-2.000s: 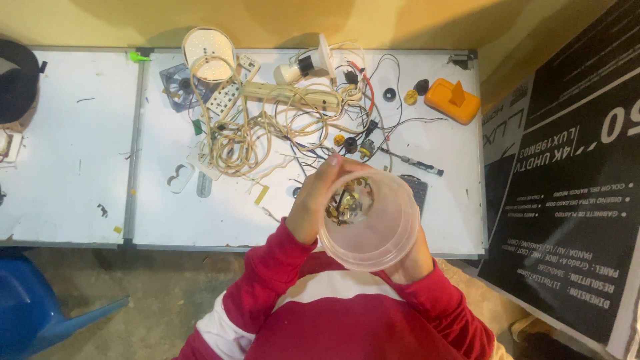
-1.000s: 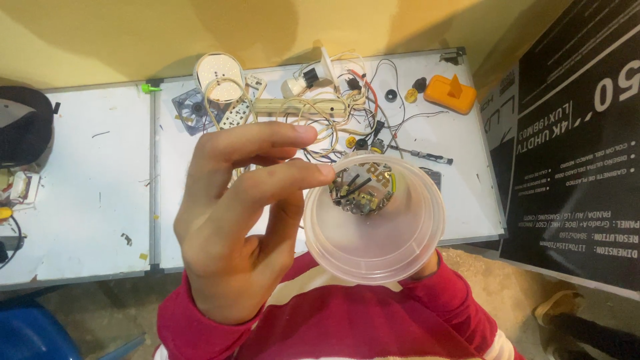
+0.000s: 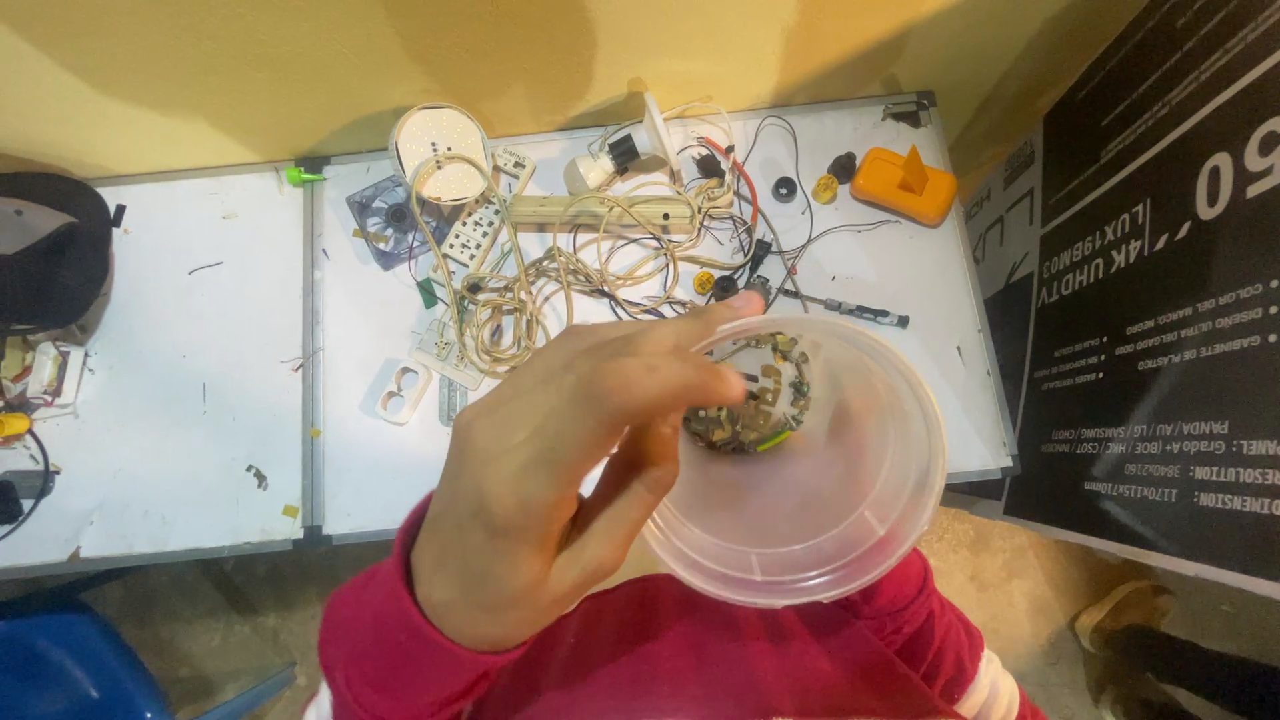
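A clear plastic tub (image 3: 800,540), tilted with its mouth towards me, holds a pile of small brass-coloured and grey metal pieces (image 3: 745,425). My left hand (image 3: 560,450) reaches over the rim from the left, fingertips at the mouth above the pieces; whether they pinch one is unclear. Behind the tub, my right hand (image 3: 855,425) supports it and shows only as a blurred shape through the plastic. Beyond lie tangled cream cables (image 3: 500,310), a round LED lamp panel (image 3: 440,150), a power strip (image 3: 470,235), a computer fan (image 3: 395,220) and a screwdriver (image 3: 865,312).
A white bulb in a holder (image 3: 600,165), a wooden strip (image 3: 600,213) and an orange plastic case (image 3: 905,187) are at the table's back. A printed television carton (image 3: 1150,300) stands right. A dark cap (image 3: 50,250) lies left, above a blue chair (image 3: 80,660). Someone's shoe (image 3: 1125,610) shows lower right.
Two seconds ago both hands were around the tub. My left hand came off its side, was raised beside it one second ago, and now has its fingertips over the mouth.
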